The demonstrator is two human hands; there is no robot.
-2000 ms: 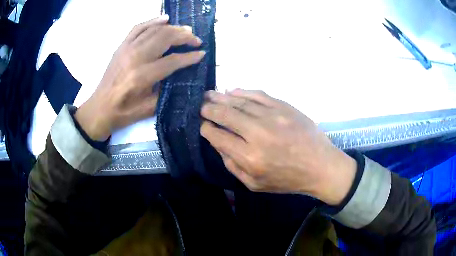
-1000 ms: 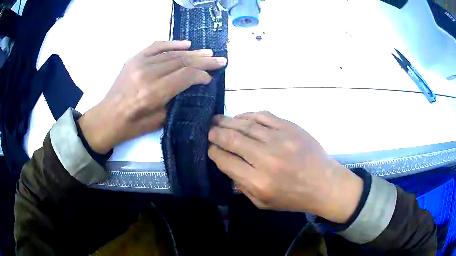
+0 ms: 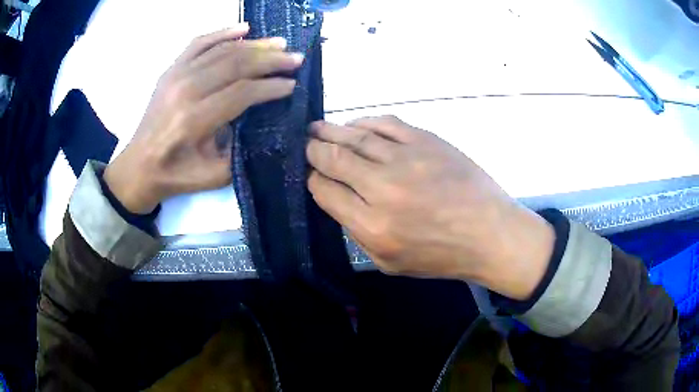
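Note:
A long dark plaid strip [image 3: 268,168] runs from the top edge down over the table's front edge. Its upper end lies under the presser foot [image 3: 308,15], which is partly cut off by the picture's top. My left hand [image 3: 203,111] lies on the strip's left side, fingers spread across it, thumb hidden. My right hand [image 3: 414,195] pinches the strip's right edge with its fingertips; its thumb is hidden. Below the hands the strip's edges are folded, with a darker band between them.
Thread snips [image 3: 627,73] lie at the right of the white table [image 3: 475,142]. A dark cut piece [image 3: 86,130] lies at left beside a large dark garment pile [image 3: 31,115]. A ruler-marked edge [image 3: 199,262] crosses the front. Blue bins [image 3: 678,283] show at lower right.
The view has shifted, so the table sits higher than one second ago and the machine parts are mostly out of view. The strip below my hands has opened, showing more of its dark middle.

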